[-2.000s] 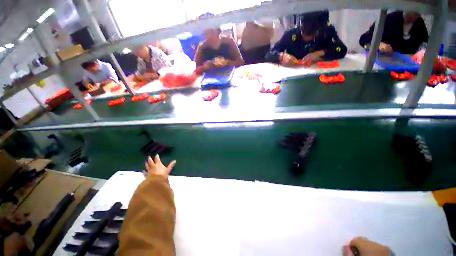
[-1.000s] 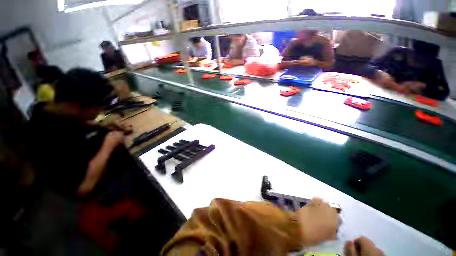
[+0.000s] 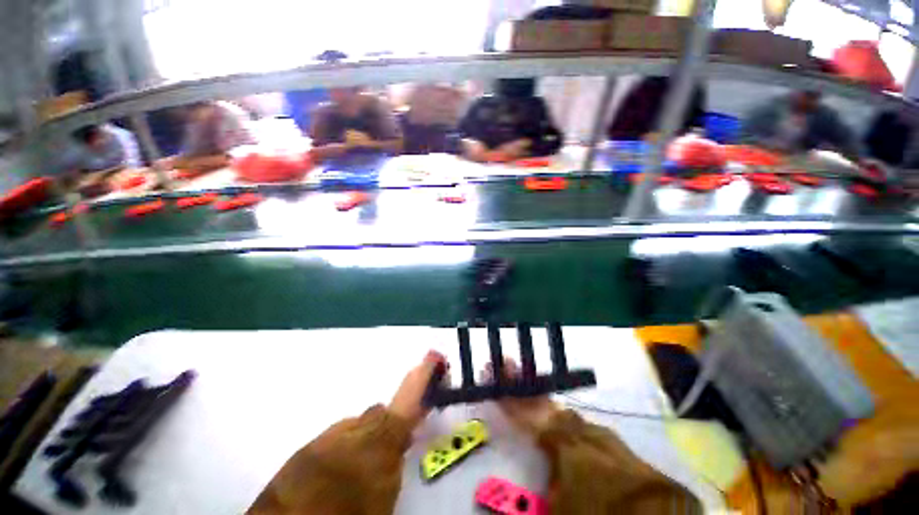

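Observation:
A black charging dock [image 3: 514, 386] with several upright blades is held above the front of the white bench. My left hand [image 3: 415, 384] grips its left end. My right hand [image 3: 519, 394] is behind and under its middle, partly hidden by the dock. A thin pale cable [image 3: 615, 412] runs from near the dock's right part towards the grey box. A yellow controller [image 3: 453, 450] lies on the bench below the dock, between my sleeves. A pink controller [image 3: 510, 496] lies nearer me.
Black docks [image 3: 121, 433] lie at the bench's left. A grey vented box [image 3: 781, 377] stands on an orange mat [image 3: 877, 352] at right, beside a yellow note [image 3: 705, 449]. Beyond is the green belt [image 3: 353, 287] with black docks. Several people work across the line with orange-red parts.
The view has swung back right, showing the grey box and both controllers. The dock that was low over the bench is now held up with its blades upright, in both hands.

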